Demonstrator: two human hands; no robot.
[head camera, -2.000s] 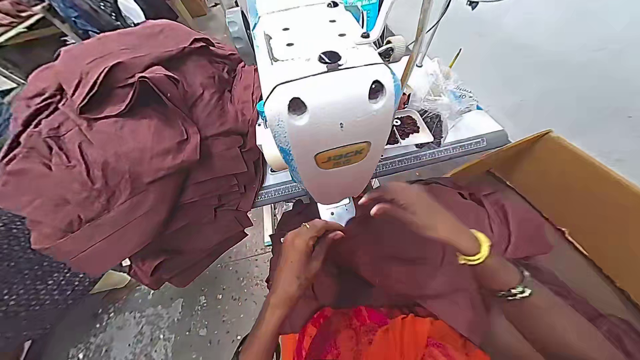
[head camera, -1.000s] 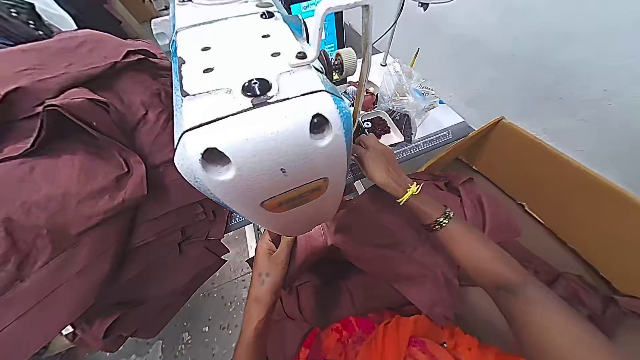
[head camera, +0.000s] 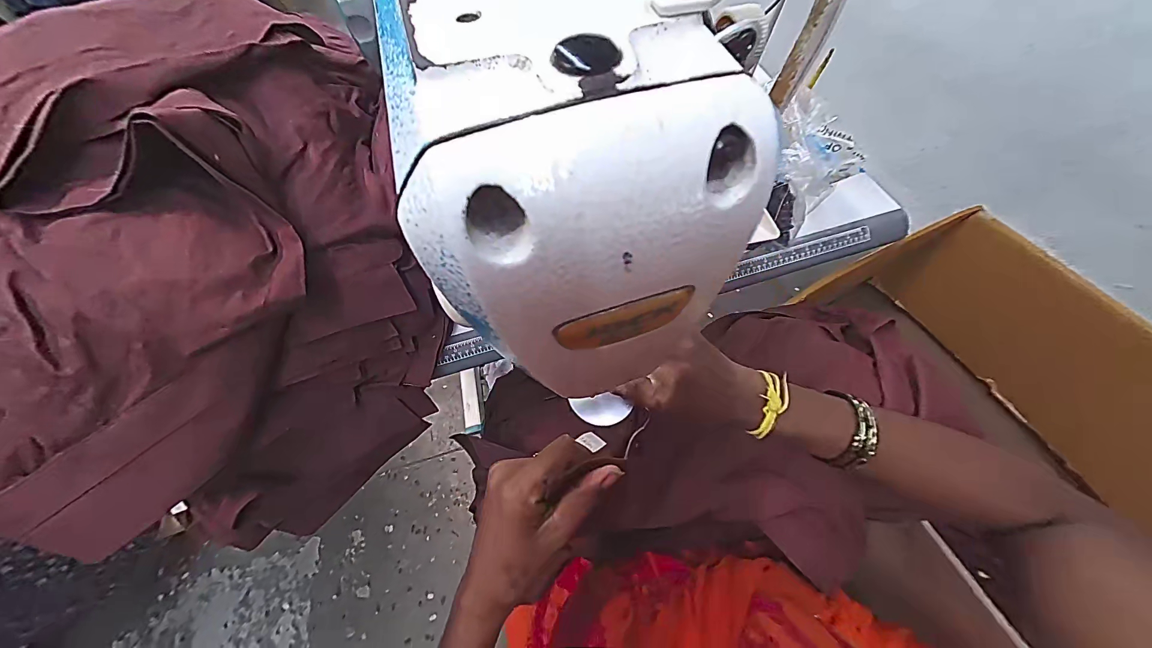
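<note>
The white head of a sewing machine (head camera: 585, 216) fills the middle of the view and hides the needle area. Below it, my left hand (head camera: 540, 513) pinches the edge of a maroon cloth (head camera: 738, 468), with a small white label (head camera: 590, 442) just above the fingers. My right hand (head camera: 675, 382) is at the right lower side of the machine head, over the same cloth; its fingertips are partly hidden, so its grip cannot be made out. The cloth spreads across my lap, over orange clothing (head camera: 711, 603).
A large pile of maroon cloth pieces (head camera: 180, 297) lies left of the machine. At the right stands an open cardboard box (head camera: 1017, 324). The table edge bears a ruler scale (head camera: 801, 256), with a clear plastic bag (head camera: 814, 148) behind it.
My right hand has come back from the small tray right of the machine to beneath the machine head. My left hand now shows with a cloth edge between its fingers. The view has moved closer.
</note>
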